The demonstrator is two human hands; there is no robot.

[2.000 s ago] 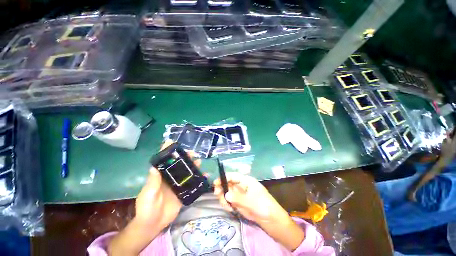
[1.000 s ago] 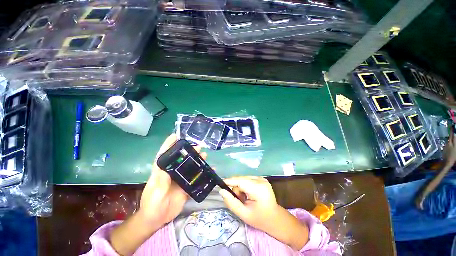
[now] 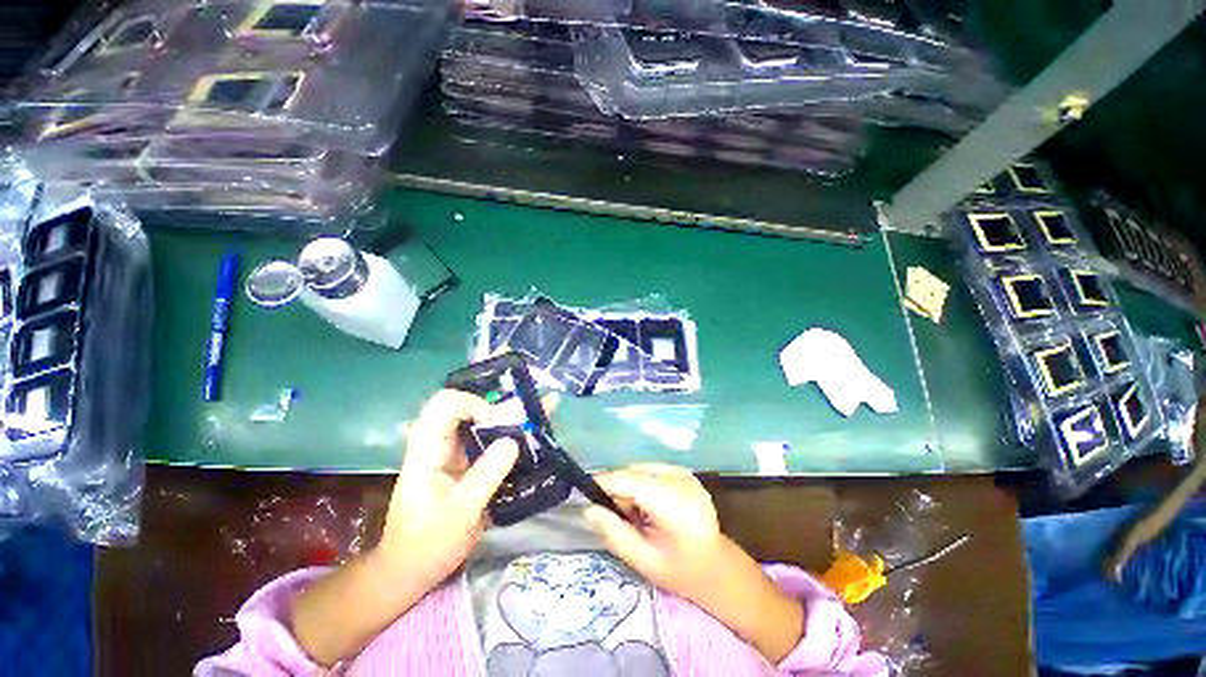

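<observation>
My left hand [image 3: 447, 479] holds the black device front [image 3: 526, 487] above the bench's front edge, with its fingers and thumb lying over the device's face and covering much of it. My right hand [image 3: 661, 518] grips thin dark tweezers [image 3: 577, 468], which point up and left along the device's right side. Whether their tip touches the device I cannot tell. Behind the device, the short clear tray [image 3: 672, 347] holds dark squarish parts, with a loose dark piece [image 3: 550, 339] slanted across it. Clear film [image 3: 672, 423] lies in front of this tray.
A white bottle [image 3: 373, 302] with open lid and a blue marker [image 3: 220, 325] are left. A white cloth [image 3: 836, 370] is right. Blister trays [image 3: 741, 66] stack behind; a framed-part tray [image 3: 1045, 318] and post [image 3: 1018, 126] stand right. An orange-handled tool [image 3: 854, 577] lies lower right. Another person's arm [image 3: 1159, 518] shows.
My left fingers and thumb have moved from the device's edge and underside onto its face, hiding the square window. The tweezers stay at its right side. The view has shifted slightly.
</observation>
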